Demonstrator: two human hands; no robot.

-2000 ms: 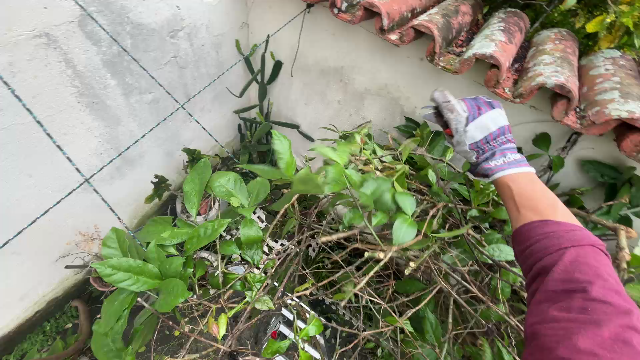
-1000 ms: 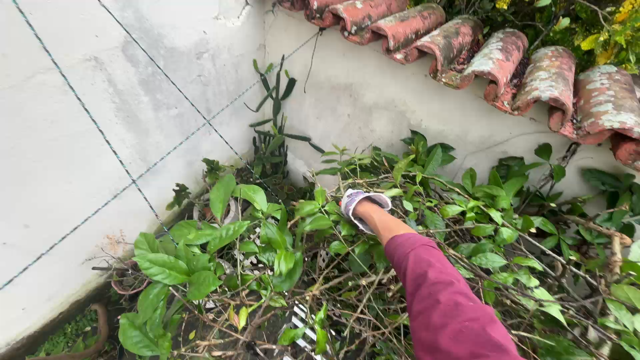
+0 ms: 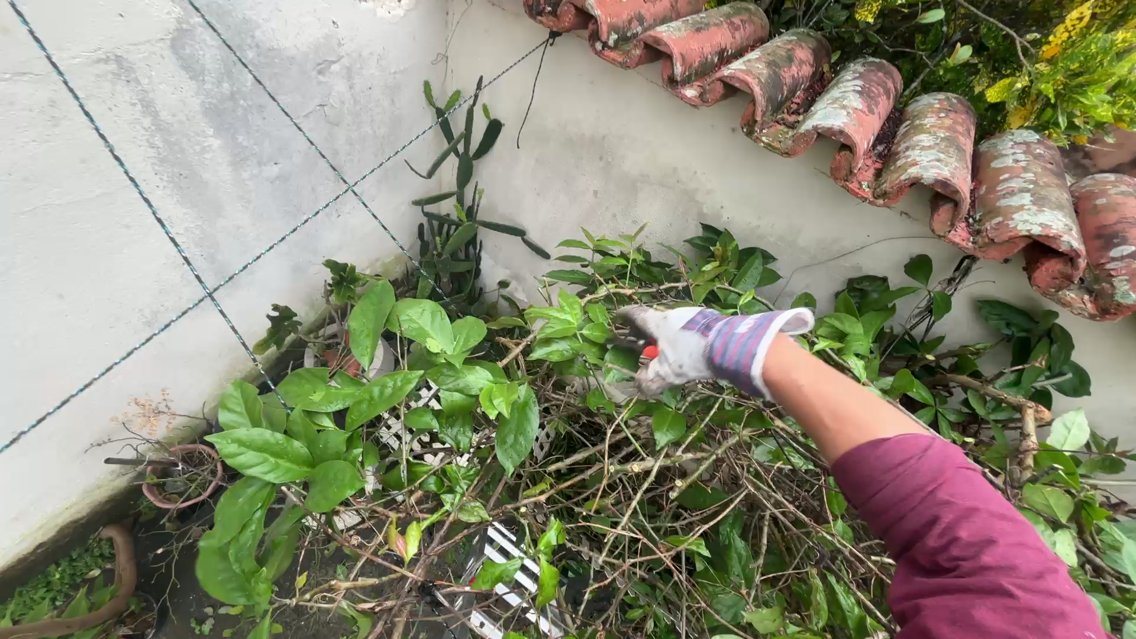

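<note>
My right hand (image 3: pixel 679 346), in a white and striped work glove, is among the leafy branches of a tangled shrub (image 3: pixel 639 453). Its fingers are closed around a dark tool with a red part (image 3: pixel 650 352), possibly pruning shears; most of the tool is hidden by the glove and leaves. Green leaves and thin stems lie just left of the fingers. Bare woody twigs spread below the hand. My left hand is out of the picture.
Clay roof tiles (image 3: pixel 852 111) cap the pale wall at upper right. A cactus (image 3: pixel 461 195) stands in the corner. Cords (image 3: pixel 200 284) cross at left. Below are a round pot (image 3: pixel 182 475), a white slatted item (image 3: pixel 510 577) and a curved brown branch or root (image 3: pixel 115 586).
My right hand has come down from near the tiles into the shrub's leaves, where it was one second ago too. More of the glove and the red part show now.
</note>
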